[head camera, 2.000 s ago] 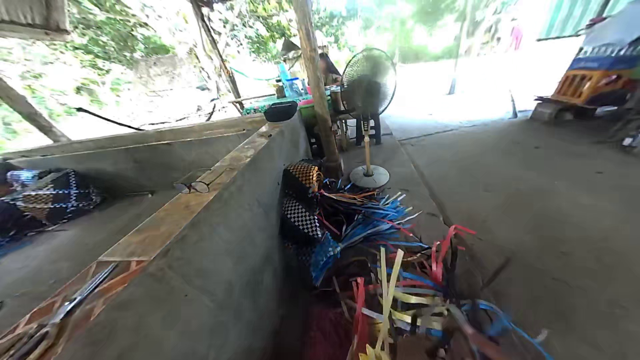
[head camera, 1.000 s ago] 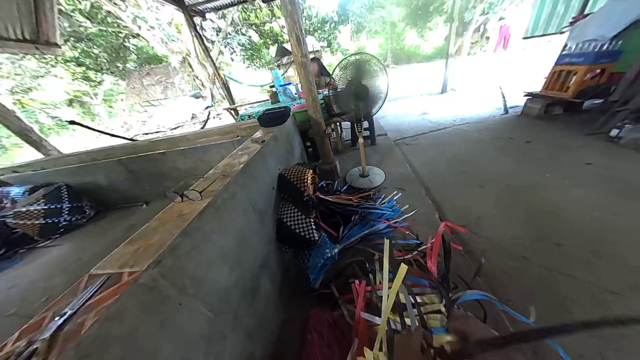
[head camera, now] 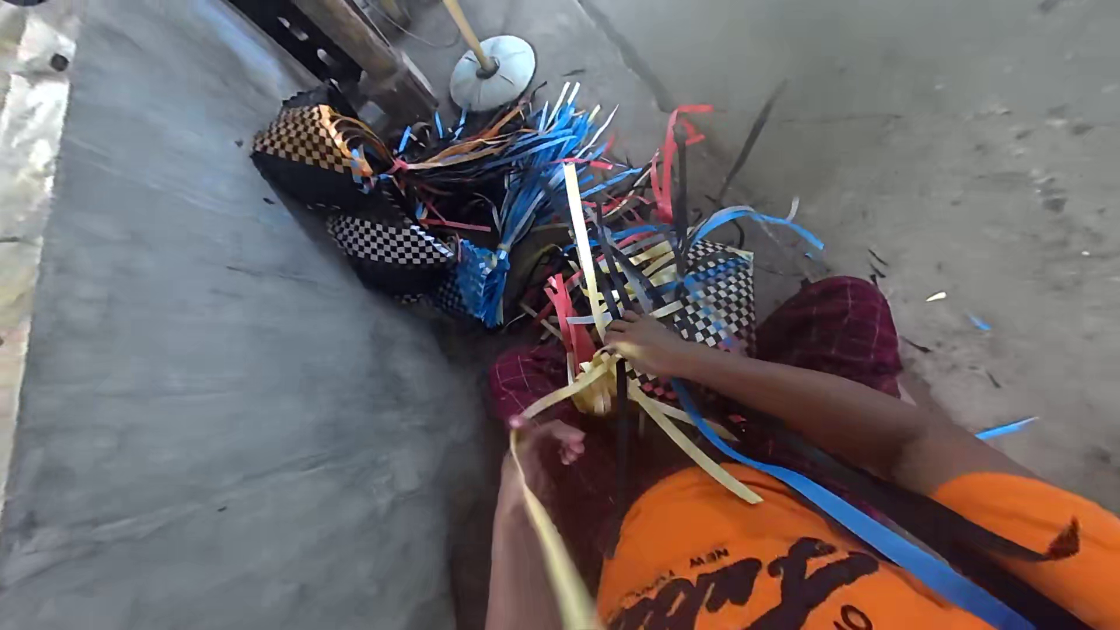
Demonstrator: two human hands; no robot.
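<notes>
A half-woven basket of plastic strapping [head camera: 716, 293], black and white checked with loose yellow, red, blue and black strips, rests between my knees. My right hand [head camera: 647, 343] grips its near left edge, where the strips cross; the fingertips are partly hidden. Lower left, my left hand [head camera: 547, 442] pinches a long pale yellow strip [head camera: 547, 534], which runs from the weave past the fingertips toward the bottom of the view. A blue strip [head camera: 814, 494] trails from the basket across my orange shirt.
A concrete wall [head camera: 227, 394] stands close on the left. Beyond the basket lie checked woven pieces [head camera: 394, 242], a bundle of blue strips [head camera: 547, 166] and a round fan base [head camera: 494, 73]. Strip scraps [head camera: 1006, 429] dot the concrete floor at right.
The view has tilted down sharply to the basket and my lap. Both hands and the yellow strip held by my left hand now show clearly.
</notes>
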